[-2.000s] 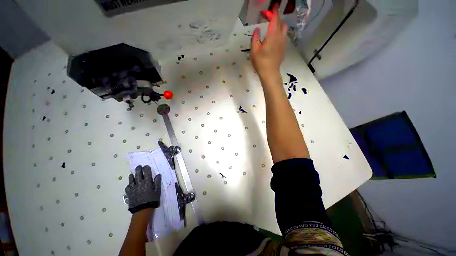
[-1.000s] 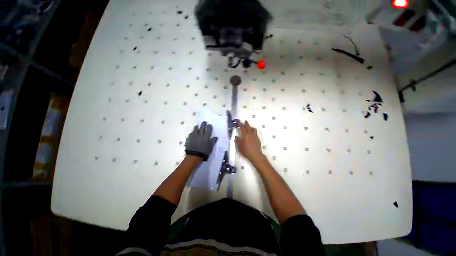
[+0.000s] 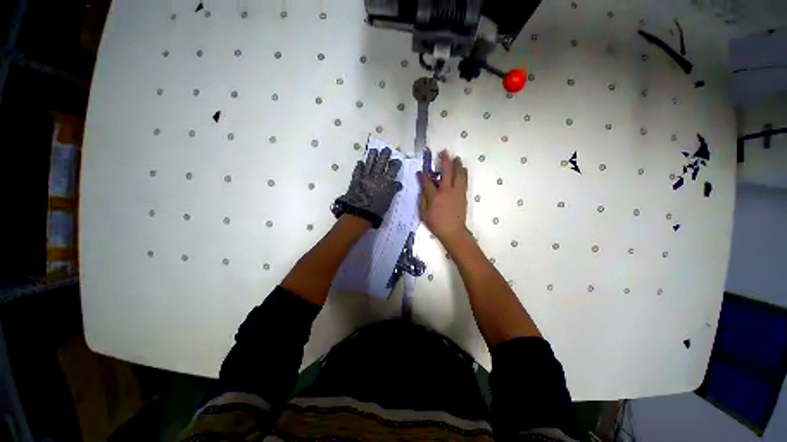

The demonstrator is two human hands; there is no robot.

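A stack topped by a white paper marker with printed lines [image 3: 380, 246] lies slightly tilted on the table, left of the slot strip. My left hand [image 3: 373, 186], in a grey mesh glove, rests flat on its upper part, fingers spread. My bare right hand [image 3: 444, 197] is at the right edge, with thumb and index finger around the upper spring clamp [image 3: 428, 162], partly hidden by the fingers. A lower spring clamp [image 3: 410, 262] grips the same edge nearer my body. The stack's layers are hard to see.
The machine head [image 3: 444, 22] is overhead beyond the stack, with a red ball knob [image 3: 514, 80] at its right. The throat plate [image 3: 425, 89] ends the slot strip [image 3: 421, 125]. Dark fabric scraps [image 3: 702, 148] lie at right. Shelves stand at far left.
My right hand came down from a box beside the machine to the upper clamp. The stack, with both hands on it, has since moved forward towards the throat plate.
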